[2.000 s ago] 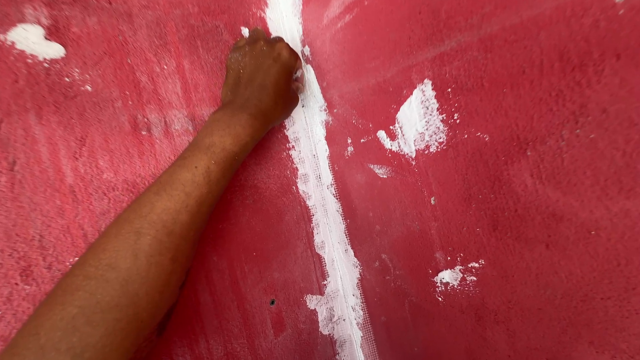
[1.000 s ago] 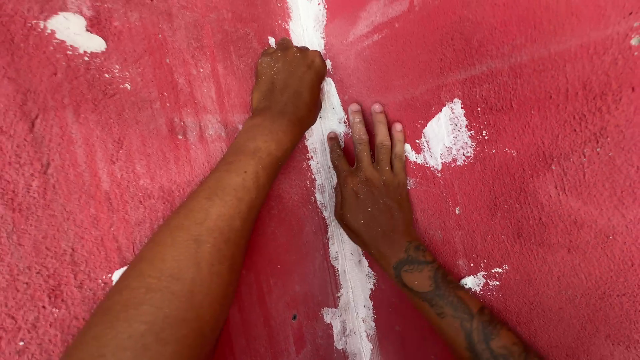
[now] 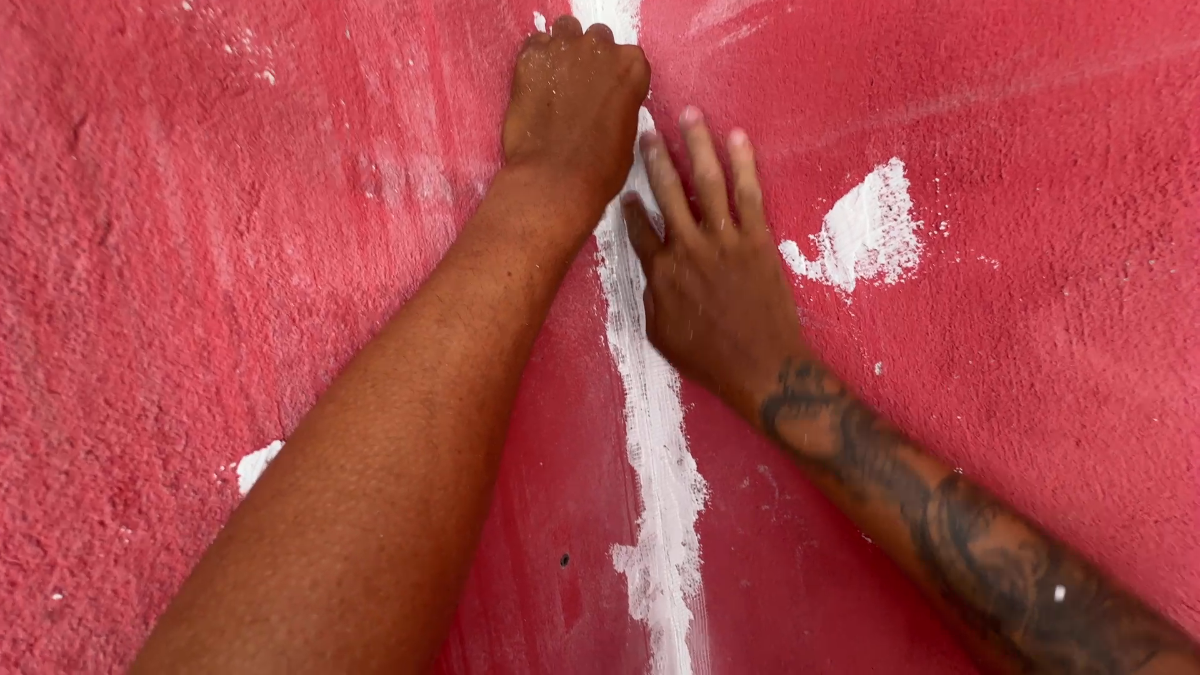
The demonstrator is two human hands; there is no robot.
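Note:
A rough strip of white filler [image 3: 656,431] runs down a red textured wall [image 3: 1012,309]. My left hand [image 3: 577,103], fingers curled, is against the wall at the strip's upper part; its palm side is hidden, so I cannot tell whether it holds something. Just right of it and a little lower, my right hand [image 3: 722,281] lies by the strip with fingers spread and pointing up, thumb side over the white. Nothing shows in the right hand.
A larger white patch [image 3: 867,230] is on the wall to the right of my right hand. A small white patch [image 3: 258,466] shows beside my left forearm. A small dark hole [image 3: 564,561] sits left of the strip, low down.
My right hand, out of view two seconds ago, came in on the right side of the strip and stays there. My left hand remains curled at the strip's upper part.

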